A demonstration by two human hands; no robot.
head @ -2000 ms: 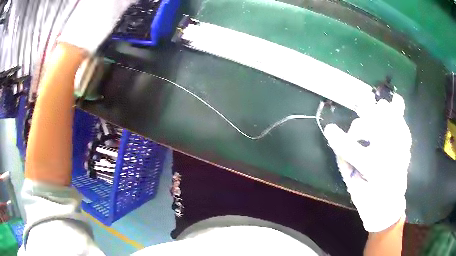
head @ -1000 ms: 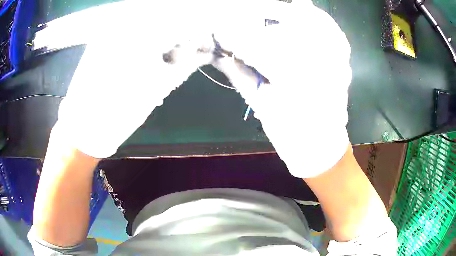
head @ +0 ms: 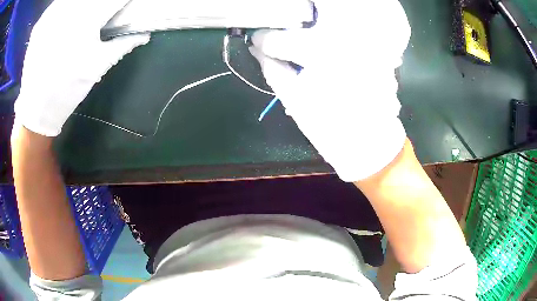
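The white lamp body (head: 206, 16) lies across the top of the view, cut off by the upper edge. My left hand (head: 70, 64), in a white glove, grips its left part. My right hand (head: 347, 76), also gloved, is closed around its right part; those fingertips are partly hidden. A grey metal stub (head: 236, 32) sits under the body. A white lead wire (head: 250, 85) loops from it to my right hand. A blue lead wire (head: 268, 109) sticks out below that hand. Thin solder wire (head: 176, 93) lies loose on the mat between my hands.
A yellow sponge (head: 476, 36) in a black stand and a dark cord (head: 518, 26) are at upper right. A blue bin (head: 9, 50) is at the left edge. Below the bench are a blue crate (head: 97, 226), a green basket (head: 506, 229) and a cardboard box (head: 450, 188).
The view has swung right since the oldest frame. My left hand came from the blue bin to the lamp body. Since one second ago, my hands moved apart, showing the stub and looped wire.
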